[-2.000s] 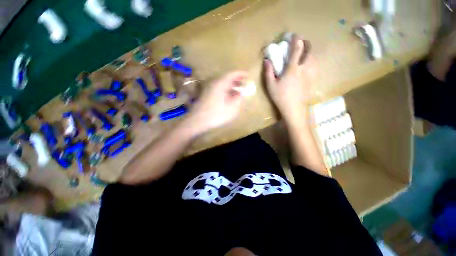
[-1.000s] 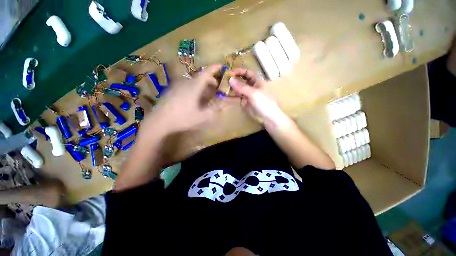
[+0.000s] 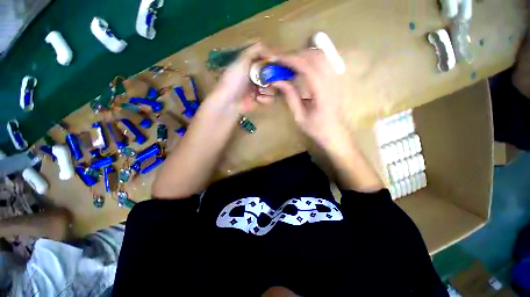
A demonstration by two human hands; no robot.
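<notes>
A blue battery cell [image 3: 276, 73] is between my hands at the upper middle, next to a white housing shell [image 3: 256, 73]. My left hand [image 3: 249, 81] holds the shell. My right hand [image 3: 311, 87] has its fingers on the battery; they are partly blurred. A small green circuit board [image 3: 248, 124] hangs or lies just below my hands; its wires are hard to see. Another white housing [image 3: 329, 52] lies beyond my right hand, partly covered by it.
Battery-and-board sets [image 3: 135, 130] lie in a pile at left. White housings rest on the green strip [image 3: 75, 75]. An open cardboard box [image 3: 456, 168] at right holds rows of white housings [image 3: 404, 156]. Other people's arms [image 3: 40, 225] show at both sides.
The white shell and blue battery now show together in my hands, where a tan-sided battery was. My hands have come together higher up. A green board now shows below them.
</notes>
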